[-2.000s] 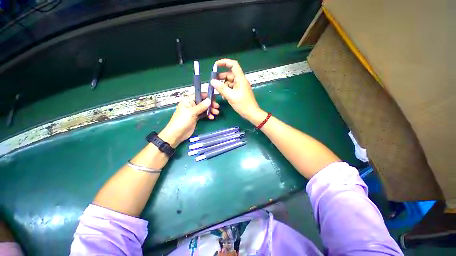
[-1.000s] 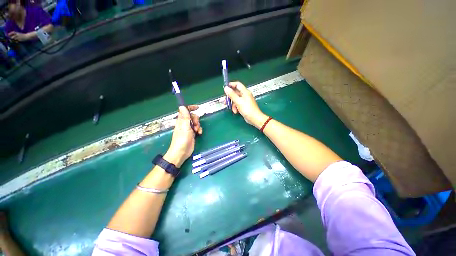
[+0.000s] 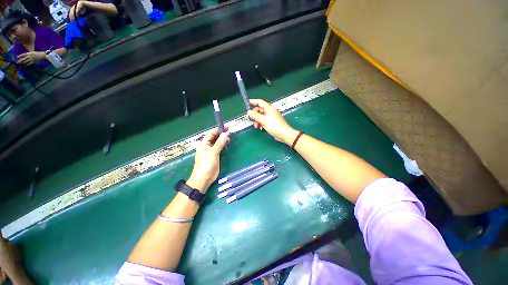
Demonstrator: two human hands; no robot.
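My left hand [image 3: 210,149] holds one pen [image 3: 218,116] upright by its lower part, white end up, over the pale rail. My right hand [image 3: 266,118] holds another pen [image 3: 242,90] by its lower end, tilted slightly left, white end up, farther over the belt. The two pens are apart. A small row of laid-out pens [image 3: 248,180] lies side by side on the worktop [image 3: 317,139] below my hands, white ends to the left.
Single spaced pens [image 3: 186,103] lie on the green conveyor belt [image 3: 147,125] beyond the chipped edge rail [image 3: 133,168]. A large cardboard carton [image 3: 390,106] stands at right. People sit opposite at upper left [image 3: 42,42]. Another person's hand [image 3: 8,259] shows at lower left.
The hands were close together two seconds ago and are now apart, each with a pen. Since one second ago, the left pen has come upright and nearer the right one. The view has shifted.
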